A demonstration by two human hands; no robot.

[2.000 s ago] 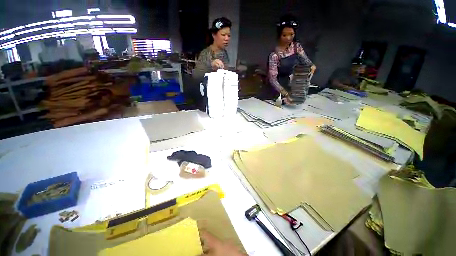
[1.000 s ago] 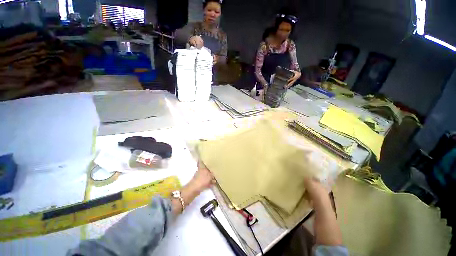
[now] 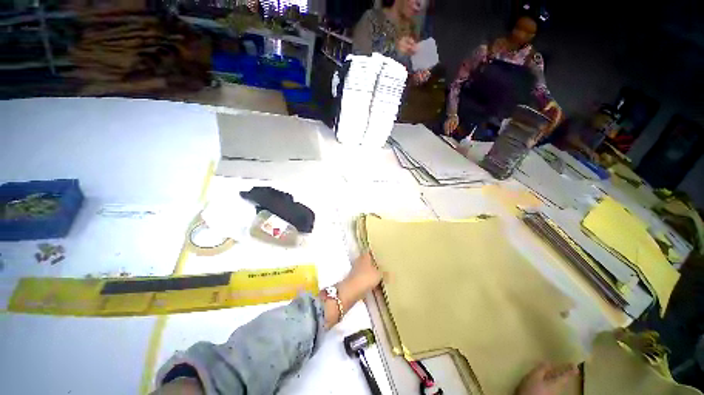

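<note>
A khaki bag panel (image 3: 471,285) lies on the stack at the right, its edges nearly in line with those below. Yellow shows along its left edge. My left hand (image 3: 363,279), with a bracelet and grey sleeve, is at the stack's left edge, the panel edge at its fingers. My right hand (image 3: 550,378) is at the panel's lower right, cut off by the bottom of the picture; its grip is unclear. The yellow template (image 3: 166,293) with a black strip lies on the white tabletop at the left, with no panel on it.
A hammer (image 3: 361,347) and a red-and-black tool (image 3: 423,376) lie by the stack's near-left corner. Tape ring (image 3: 210,236), plastic tub (image 3: 276,228), dark cloth (image 3: 282,207) and blue parts box (image 3: 38,210) lie beyond the template. Two people stand across the table behind a white pile (image 3: 372,100).
The panel left the template, was carried right by both hands and now lies flat on the stack. My right hand has moved down to its near edge. The view has shifted.
</note>
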